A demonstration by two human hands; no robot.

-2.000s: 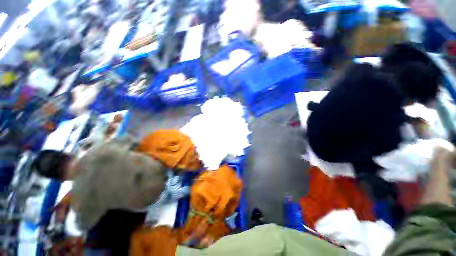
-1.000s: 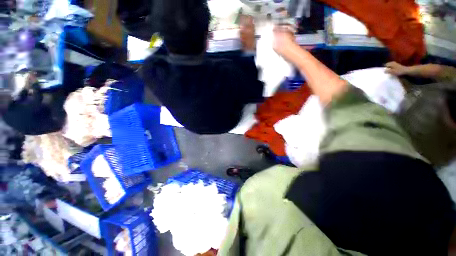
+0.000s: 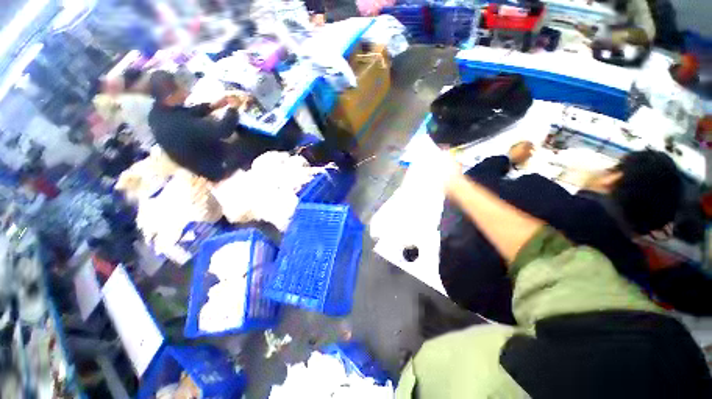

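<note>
My right arm, in a green sleeve, reaches up over the white table [image 3: 402,238] beside a person in dark clothing [image 3: 507,234]. My right hand [image 3: 453,178] is washed out against the bright white at the table's left side, so its fingers and anything in them cannot be told. A small yellow thing [image 3: 457,150] shows just above my hand. A bulky black bag [image 3: 480,109] lies beyond it on the table. My left hand is out of the picture.
Blue crates [image 3: 316,257] stand on the grey floor left of the table, one with white pieces. A white heap [image 3: 328,380] is at the bottom edge. The dark-clothed person's hand [image 3: 521,152] is on the table. A cardboard box [image 3: 365,90] stands beyond.
The view has swung about, bringing the table end and black bag near my right hand. My right arm, stretched toward white cloth a second ago, now reaches past the person's left side.
</note>
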